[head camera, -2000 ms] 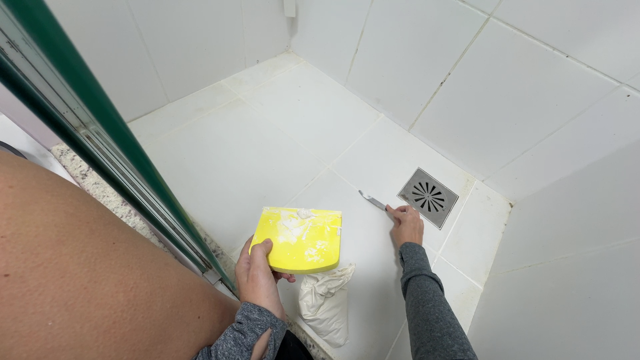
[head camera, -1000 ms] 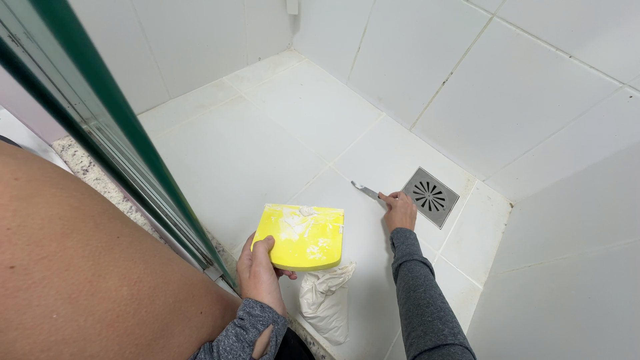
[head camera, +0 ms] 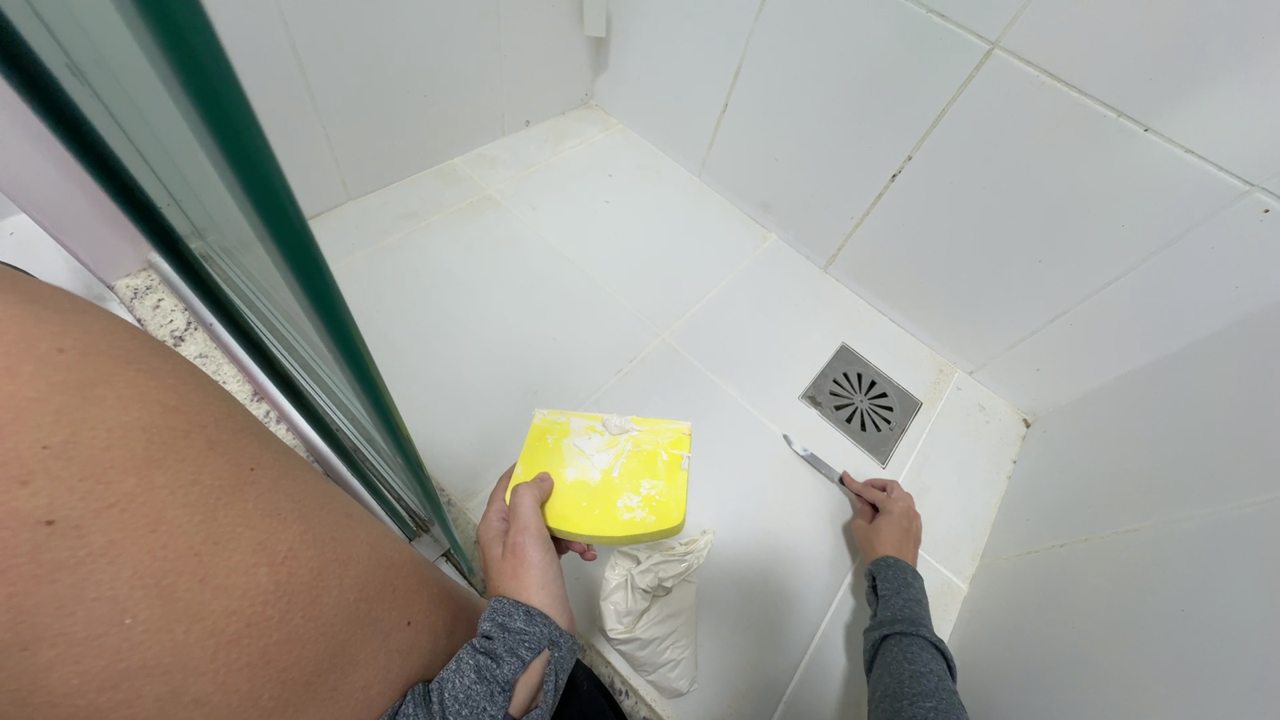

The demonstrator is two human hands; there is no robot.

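My left hand (head camera: pixel 525 545) grips a yellow board (head camera: pixel 610 480) by its left edge, thumb on top; white paste is smeared over it, with a small lump near the far edge. In my right hand (head camera: pixel 885 520) is a slim metal spatula (head camera: pixel 815 460), held low over the white floor tiles (head camera: pixel 720 440), its tip bearing some white paste at a grout line. Whether the tip touches the tile I cannot tell. Just beyond that hand lies a square metal floor drain (head camera: pixel 862 404) with radial slots. A crumpled white plastic bag (head camera: pixel 655 615) rests on the floor below the board.
A green-edged glass shower door (head camera: pixel 290 250) stands at the left, above a speckled stone sill (head camera: pixel 185 330). My bare leg (head camera: pixel 200 520) fills the lower left. White tiled walls (head camera: pixel 1040 200) with stained grout meet the floor behind and to the right.
Between two seconds and one second ago, my right hand shifted slightly left with the spatula; since then it has moved a little down and right. My left hand still holds the board in nearly the same place.
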